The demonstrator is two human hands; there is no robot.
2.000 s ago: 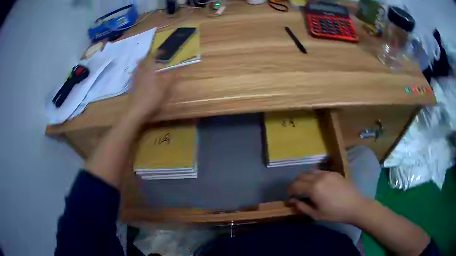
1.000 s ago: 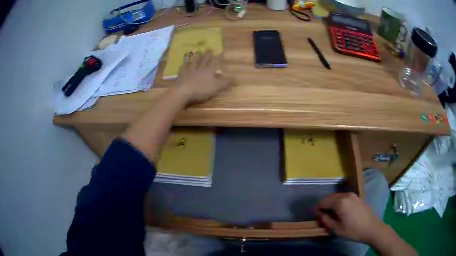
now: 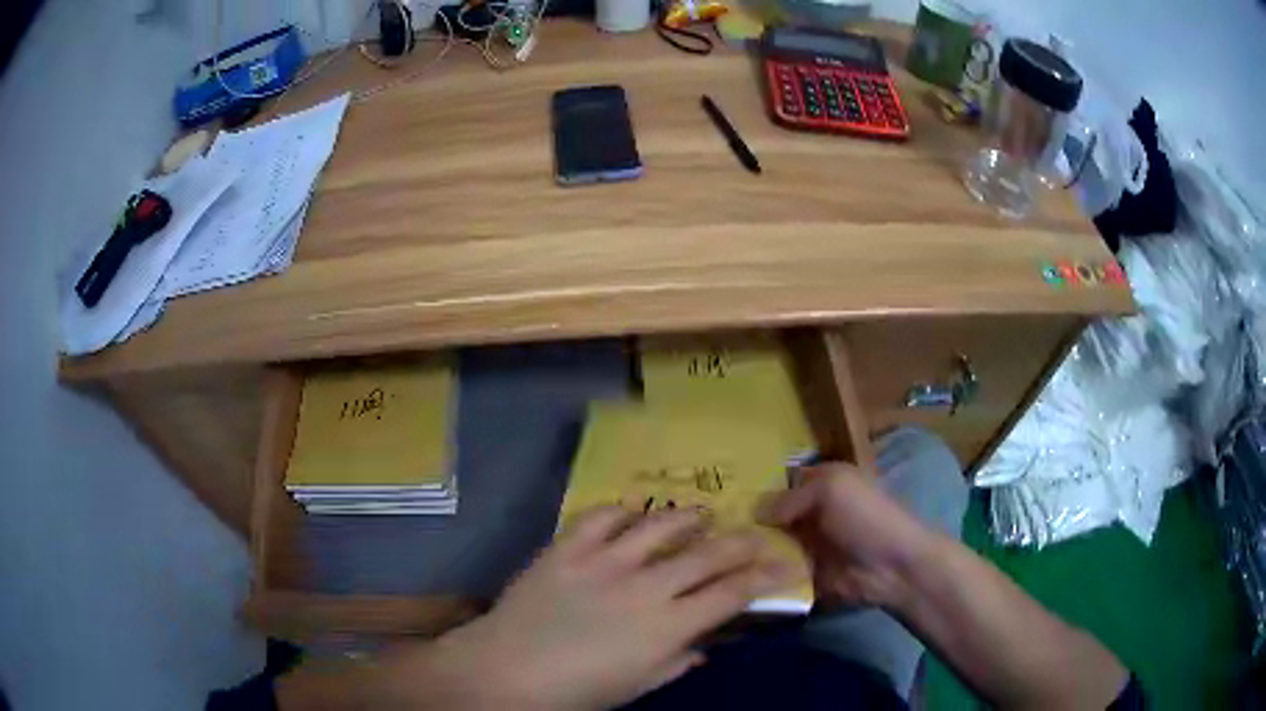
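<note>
A closed yellow slip book [image 3: 664, 452] with black handwriting is held over the right front of the open drawer [image 3: 535, 472]. My left hand [image 3: 611, 590] lies across its cover with fingers spread. My right hand [image 3: 854, 535] grips its right edge. Behind and partly under it, a yellow book stack [image 3: 736, 382] lies in the drawer's right side. Another yellow book stack [image 3: 372, 438], with white page edges, lies at the drawer's left.
On the desktop are a smartphone [image 3: 597, 135], a black pen [image 3: 730, 135], an orange-red calculator [image 3: 836, 86], a lidded glass jar [image 3: 1025, 125], a green mug [image 3: 944, 39], loose papers [image 3: 250, 208] and a black handheld item [image 3: 125, 247]. Clear-bagged goods [image 3: 1083, 431] lie at right.
The smartphone was moved off the yellow book onto the bare desktop. The book has come from the desk's left down over the drawer, now in both my hands.
</note>
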